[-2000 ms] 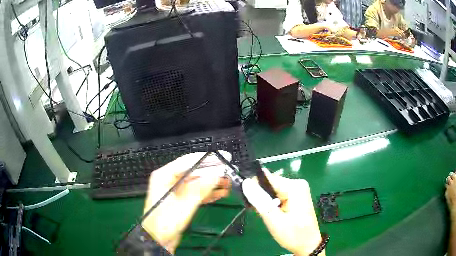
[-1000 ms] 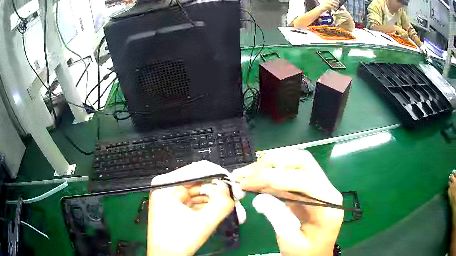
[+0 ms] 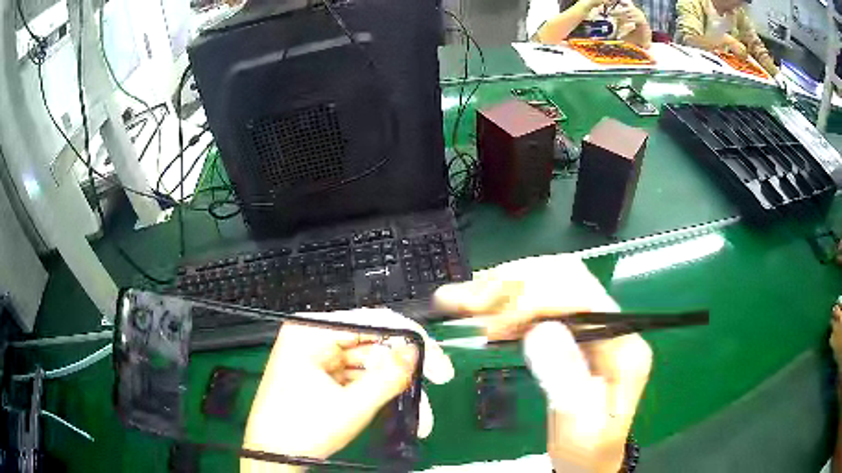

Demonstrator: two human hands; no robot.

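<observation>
A black phone middle frame (image 3: 152, 365) is held above the green bench, its solid plate with round camera holes at the left and its open window around my left hand. My left hand (image 3: 337, 383) grips the frame near its right end, with white covers on the fingertips. My right hand (image 3: 577, 356) holds a slim dark tool, possibly tweezers (image 3: 646, 321), with pale tips pointing left close to the frame's right edge. I cannot tell if the tips touch it. Other dark frame parts (image 3: 499, 397) show on the bench below.
A keyboard (image 3: 323, 277) and a computer tower (image 3: 323, 120) stand beyond my hands. Two speakers (image 3: 517, 157) are right of the tower. A black pocketed tray (image 3: 757, 162) lies at the far right. Spare frames (image 3: 632, 100) lie behind the speakers. Two people (image 3: 725, 28) sit opposite at orange mats (image 3: 609, 52).
My right hand has moved slightly right, away from my left hand, and the tool's pale tips now show. The held frame has risen and turned its plate more towards the camera.
</observation>
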